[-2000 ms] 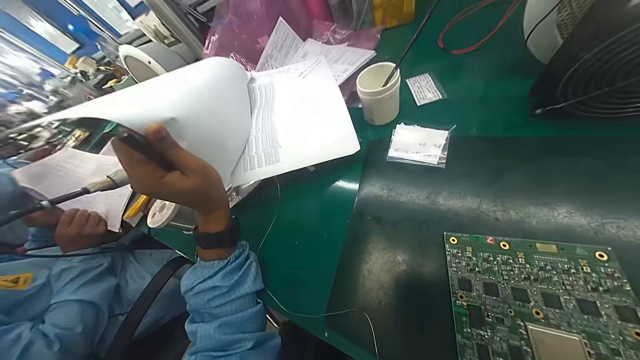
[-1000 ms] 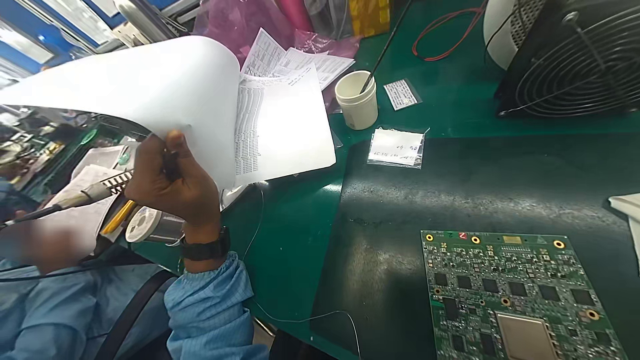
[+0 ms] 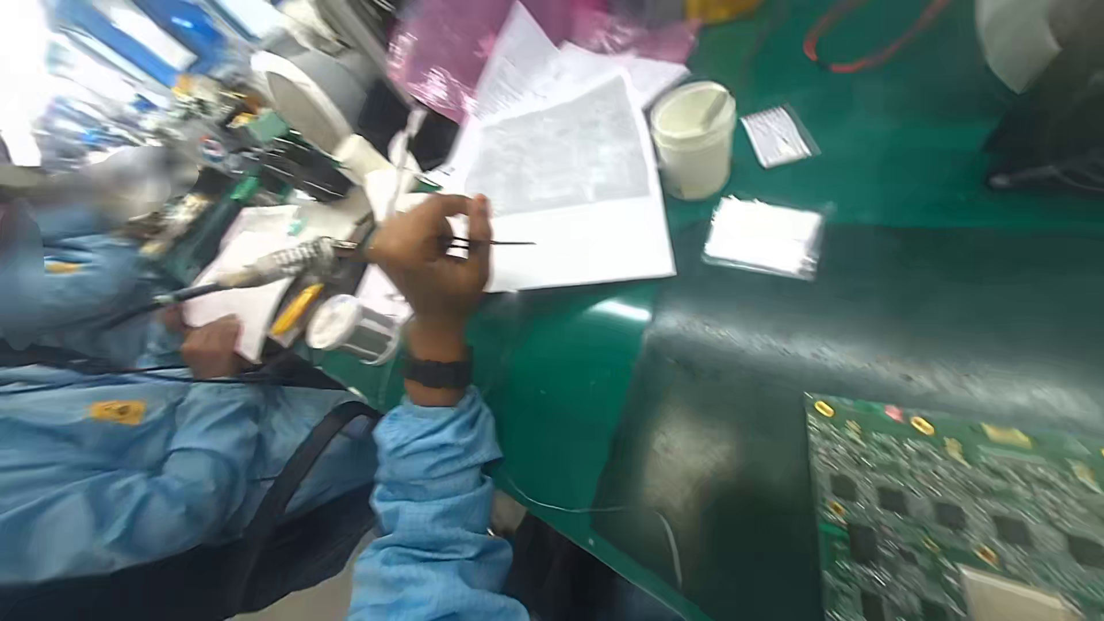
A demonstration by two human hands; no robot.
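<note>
My left hand [image 3: 440, 254], with a dark band on its wrist, is over the left part of the printed sheets [image 3: 569, 246]. Thumb and finger pinch a thin dark pointed tool [image 3: 513, 243], perhaps tweezers, whose tip points right across the paper. The top sheet lies nearly flat and bears a large grey printed drawing. A populated green circuit board [image 3: 940, 517] rests on the dark mat [image 3: 733, 448] at the lower right. My right hand is out of view.
A white cup [image 3: 694, 142] and small labelled bags [image 3: 766, 235] stand beyond the mat. At left are a soldering iron [image 3: 285, 261], a solder spool [image 3: 354, 329] and a co-worker's hand [image 3: 211, 345]. A thin wire [image 3: 569, 509] crosses the front; a black fan [image 3: 1052, 129] is at right.
The sheet that my left hand held up and curled has come down, and a page with a grey drawing shows instead of the text list. My hand has let go of the raised sheet.
</note>
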